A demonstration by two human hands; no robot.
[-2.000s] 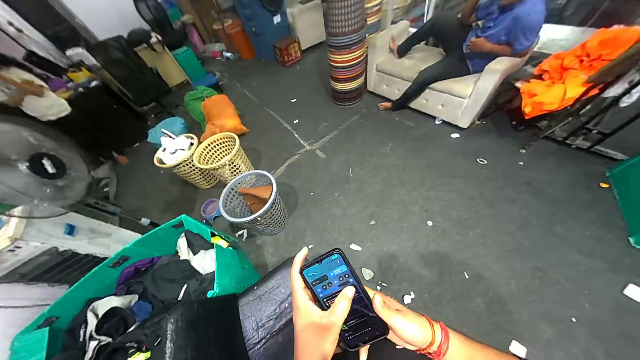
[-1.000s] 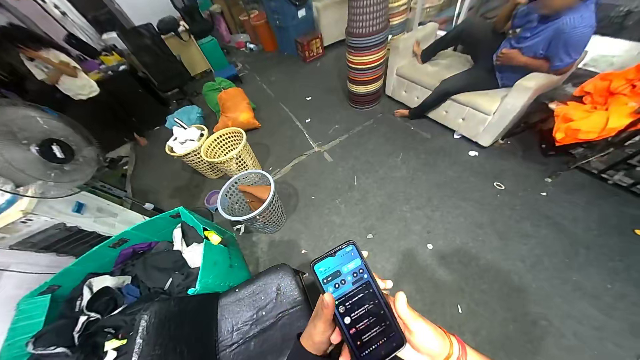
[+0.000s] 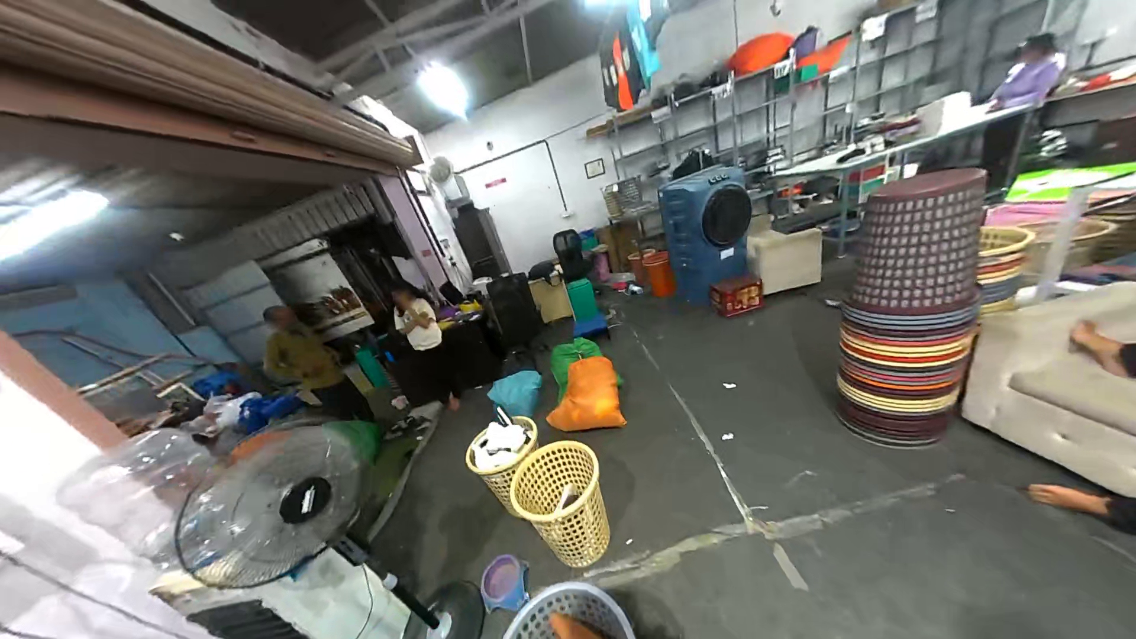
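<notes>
Neither my left hand nor my right hand shows in the head view, and the smartphone is out of sight too. Near the bottom edge, a grey plastic basket [image 3: 570,605] holds something brown. Just beyond it stands a yellow perforated plastic basket [image 3: 572,524] with a little inside. Touching or close beside that, another yellow basket [image 3: 501,479] is filled with white cloth. A small blue-and-purple tub [image 3: 505,581] sits on the floor left of the grey basket.
A pedestal fan [image 3: 306,500] stands at left. Behind the baskets lie orange [image 3: 589,393], green and blue sacks. A tall stack of baskets [image 3: 914,311] and a beige sofa [image 3: 1029,399] with a person's bare feet are at right. Two people stand at left; a blue air cooler [image 3: 706,231] is farther back.
The view has swung up and to the left. Both hands and the smartphone, in view one second ago, have left the frame, as has the green crate of clothes.
</notes>
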